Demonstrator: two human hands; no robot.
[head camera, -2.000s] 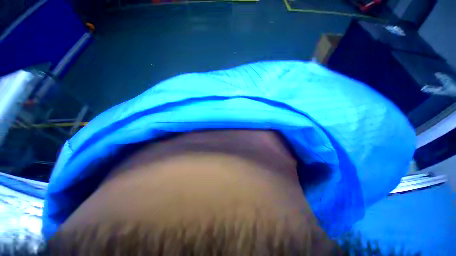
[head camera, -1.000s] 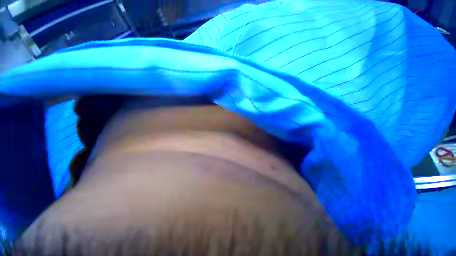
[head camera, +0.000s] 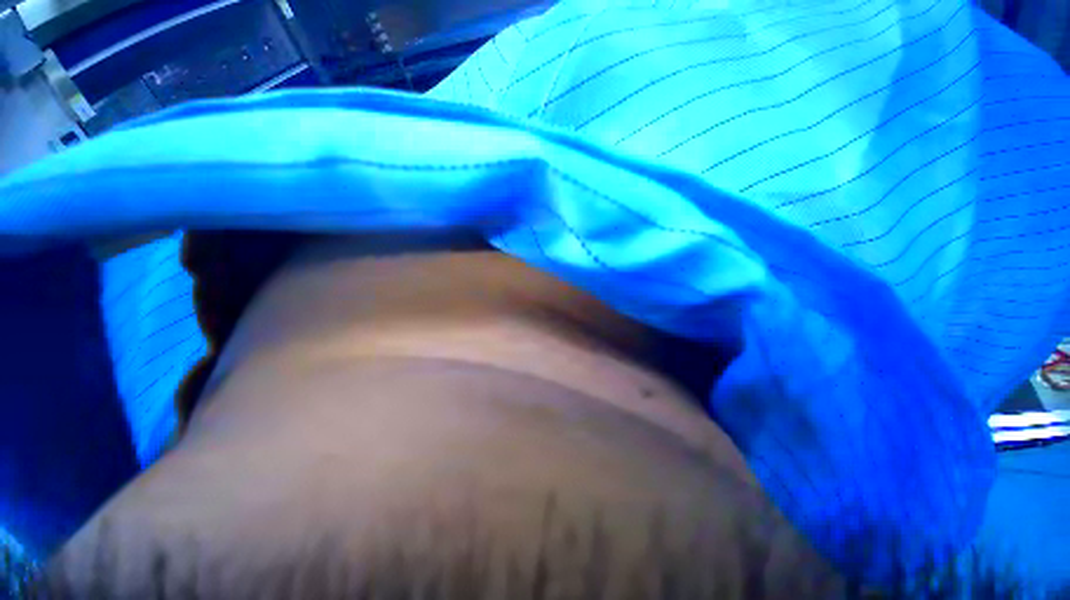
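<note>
Neither my left hand nor my right hand is in the picture. My light blue smock (head camera: 751, 129) with fine dark lines fills much of the view, its collar curving around my neck. At the right edge a thin strip of the blue bench mat (head camera: 1038, 504) shows. Several thin pale edges (head camera: 1028, 429) lie together beside it, cut off by the picture's rim. What my hands hold or work on is hidden.
Dark equipment (head camera: 188, 59) with metal bars stands at the upper left. A dark blue surface (head camera: 59, 387) fills the left edge. A small red-marked white thing (head camera: 1058, 373) shows at the right rim, partly behind the smock.
The view has turned from the green floor and dark covered stack to the equipment. Since one second ago the smock has shifted slightly right, covering more of the red-marked thing.
</note>
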